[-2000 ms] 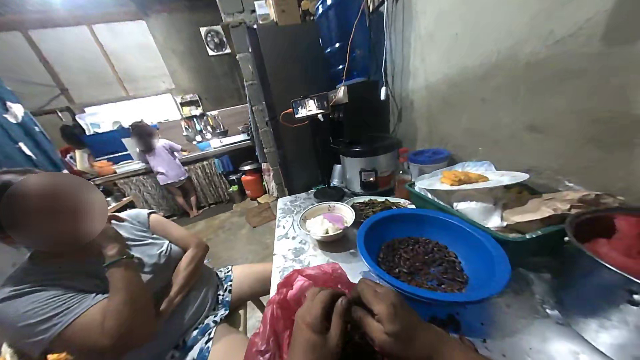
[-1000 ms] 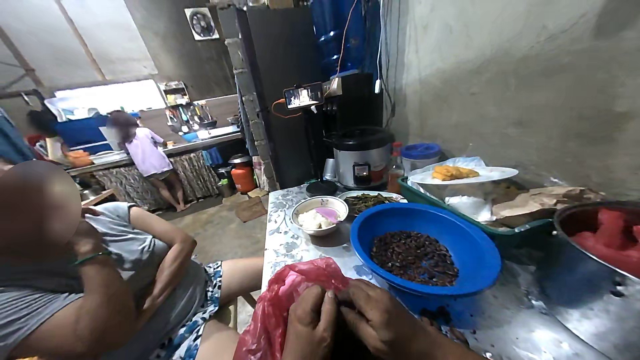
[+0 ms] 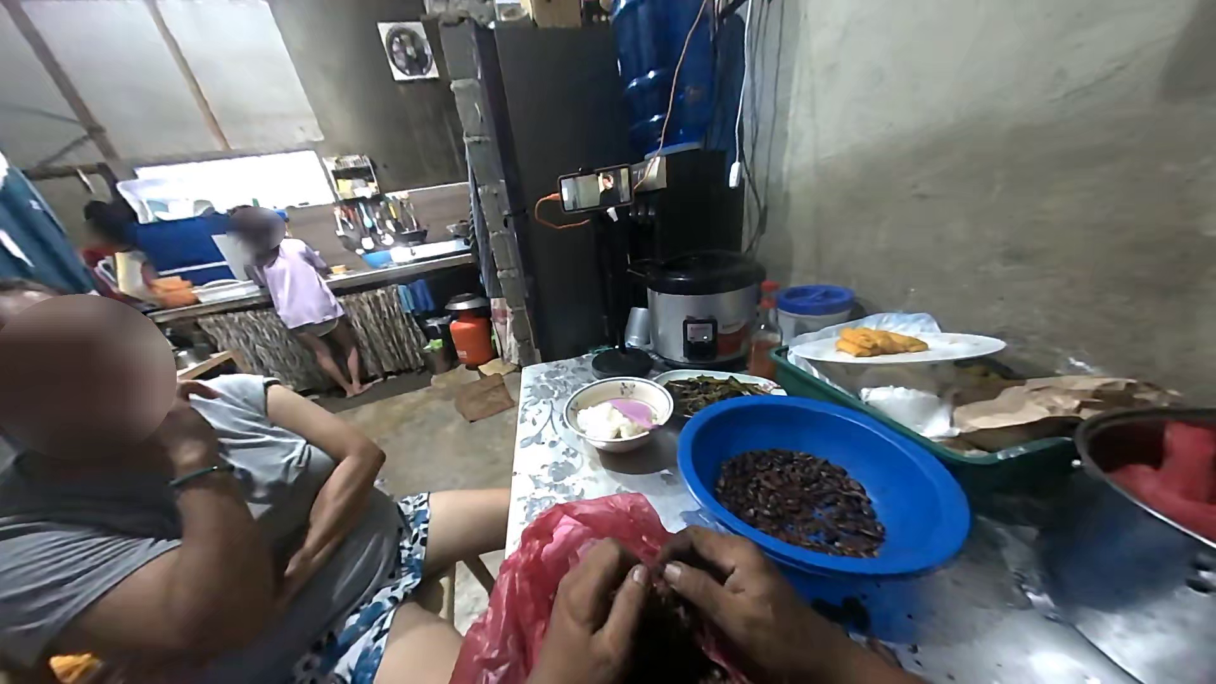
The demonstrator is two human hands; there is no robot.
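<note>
My left hand (image 3: pixel 598 608) and my right hand (image 3: pixel 736 594) meet at the bottom centre, thumbs side by side, over the mouth of a pink plastic bag (image 3: pixel 532 570). Fingertips of both hands are pinched together; whatever lies between them is too small to tell. Dark contents show in the shadow below the hands. Just beyond my right hand stands a blue plastic basin (image 3: pixel 921 475), with many small dark brown pieces (image 3: pixel 798 499), like beans or seeds, spread over its bottom.
Behind the basin are a bowl of white food (image 3: pixel 613 437), a plate of green vegetables (image 3: pixel 712 389) and a rice cooker (image 3: pixel 703 309). A green tray (image 3: pixel 1007 461) and a metal pot (image 3: pixel 1130 560) stand right. A seated person (image 3: pixel 218 494) is close on the left.
Both hands stay together over the pink bag, with small shifts of the fingers. The seated person keeps a hand at the face.
</note>
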